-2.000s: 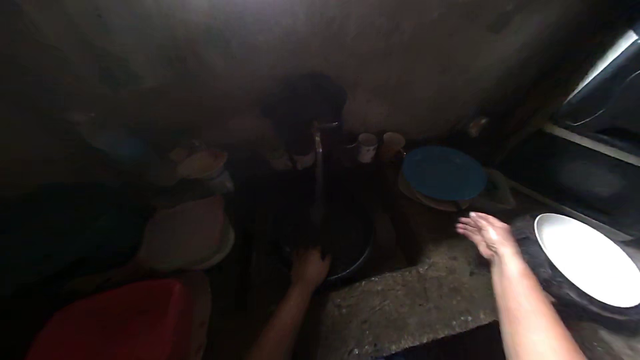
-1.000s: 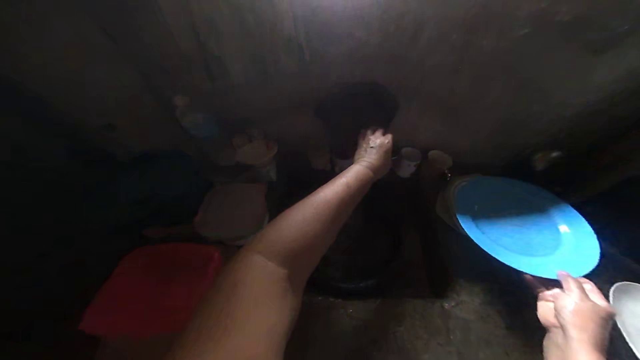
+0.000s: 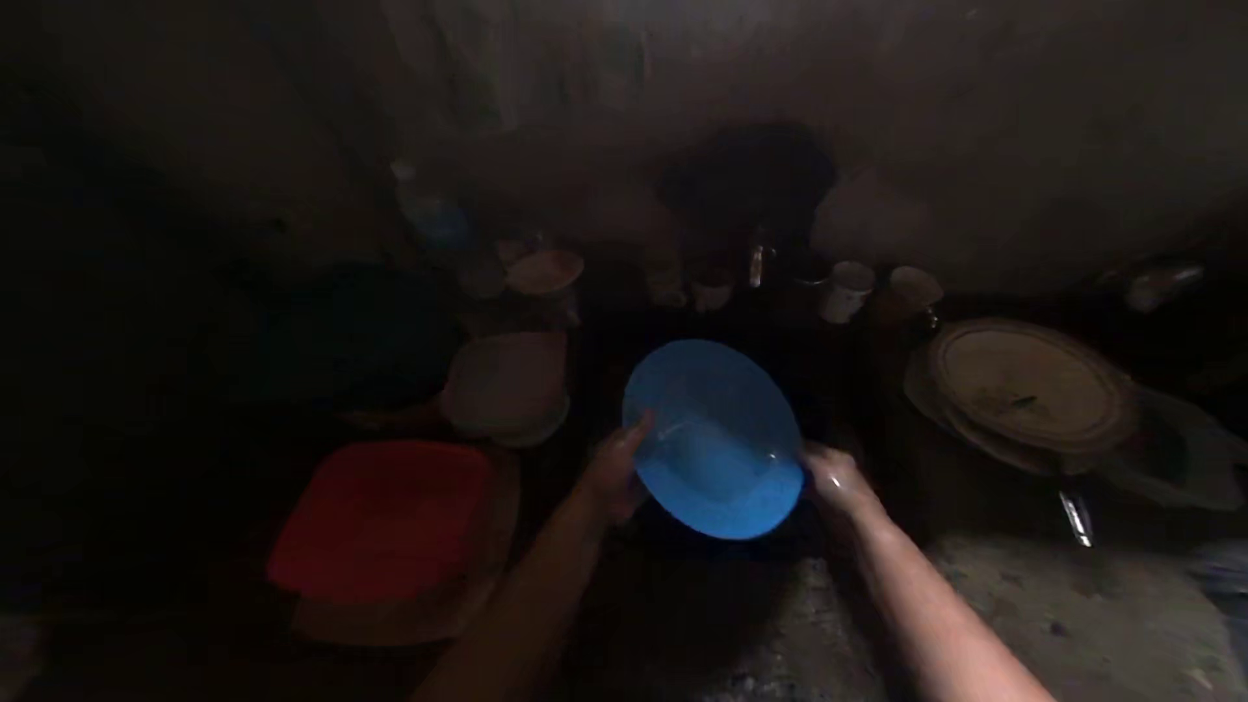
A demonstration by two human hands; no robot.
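A blue oval plate [image 3: 717, 439] is held between my two hands over the dark sink area, below the tap [image 3: 759, 261]. My left hand [image 3: 619, 473] grips its left edge, thumb on the upper face. On the opposite edge my right hand [image 3: 829, 478] has hold of the rim. To the right lies a stack of plates, the top one pale with a patterned rim [image 3: 1033, 385] and food scraps on it. A metal utensil handle [image 3: 1076, 517] sticks out beneath that stack. The basin under the blue plate is too dark to make out.
A red plastic plate or tray [image 3: 385, 522] lies at the left, with a pale squarish dish [image 3: 507, 385] behind it. Along the wall stand a white cup [image 3: 846, 291], another cup [image 3: 915, 290], a small bowl [image 3: 544, 272] and a plastic bottle [image 3: 434, 219].
The blue plate has moved left from the right side to below the tap. My left hand has come down from near the tap onto its edge. The patterned plate is now uncovered.
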